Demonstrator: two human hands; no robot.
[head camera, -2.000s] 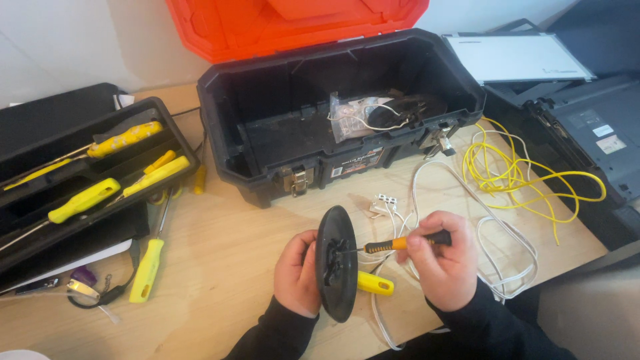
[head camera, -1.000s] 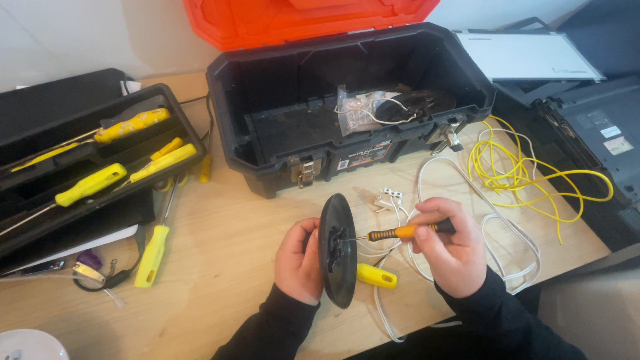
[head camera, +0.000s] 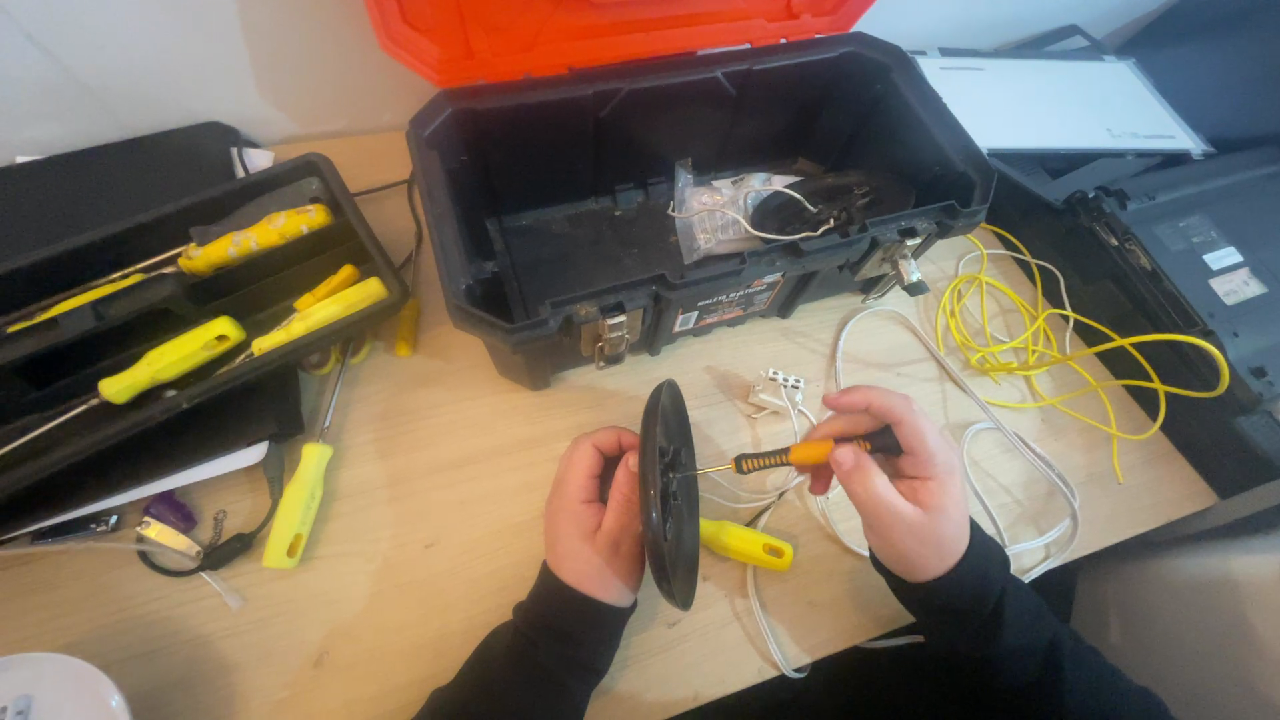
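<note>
My left hand (head camera: 598, 515) grips a round black plastic disc (head camera: 668, 560) by its rear side and holds it on edge above the wooden table. In my right hand (head camera: 900, 485) is a small orange and black precision screwdriver (head camera: 790, 456), held level between thumb and fingers. Its thin tip meets the fittings at the middle of the disc; whether it sits in a screw is too small to tell. Behind the disc lies a yellow-handled tool (head camera: 755, 547), its front part hidden. White cable (head camera: 1035, 455) and a white terminal block (head camera: 778, 388) lie near my right hand.
An open black toolbox (head camera: 560, 340) with a red lid (head camera: 620, 35) stands behind my hands, holding a plastic bag (head camera: 712, 215). At left are a black tray (head camera: 385, 270) of yellow-handled screwdrivers and a loose screwdriver (head camera: 298, 505). Yellow cable (head camera: 1140, 342) coils at right; a white bowl-like object (head camera: 60, 690) shows lower left.
The fingers of my right hand have shifted a little on the screwdriver, whose tip stays at the disc. My left hand keeps its hold.
</note>
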